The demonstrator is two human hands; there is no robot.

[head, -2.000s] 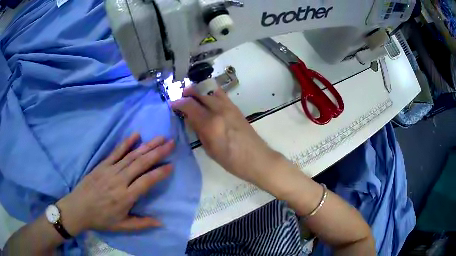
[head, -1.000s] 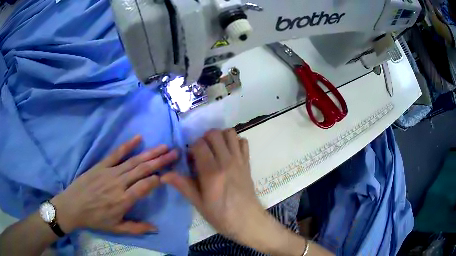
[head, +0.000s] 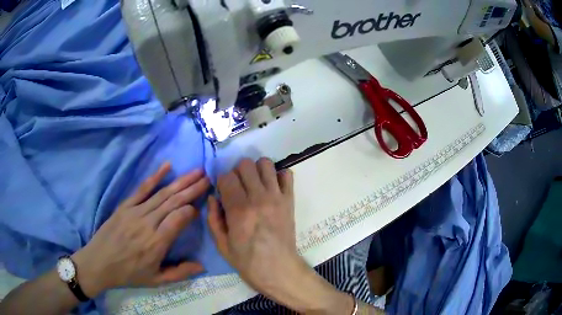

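The light-blue garment (head: 80,160) covers the left of the table, and its edge runs up to the presser foot and needle (head: 215,120) under the bright light. My left hand (head: 148,224) lies flat on the cloth with its fingers apart. My right hand (head: 252,215) rests at the cloth's right edge, fingers bent and pointing towards the needle. Whether its fingers grip the edge cannot be told. The silver edge guide (head: 277,104) sits right of the needle. The sewing machine head (head: 175,52) stands above.
Fabric shears with red handles (head: 400,126) lie under the machine arm. Small silver snips or tweezers (head: 477,95) lie at the table's far right. A printed ruler (head: 394,187) runs along the front edge. Blue garments (head: 447,240) hang below the table at right.
My right hand has come down from beside the needle to the cloth's edge near my left hand. The cloth's front end has drawn up, showing more ruler. My left hand has barely moved.
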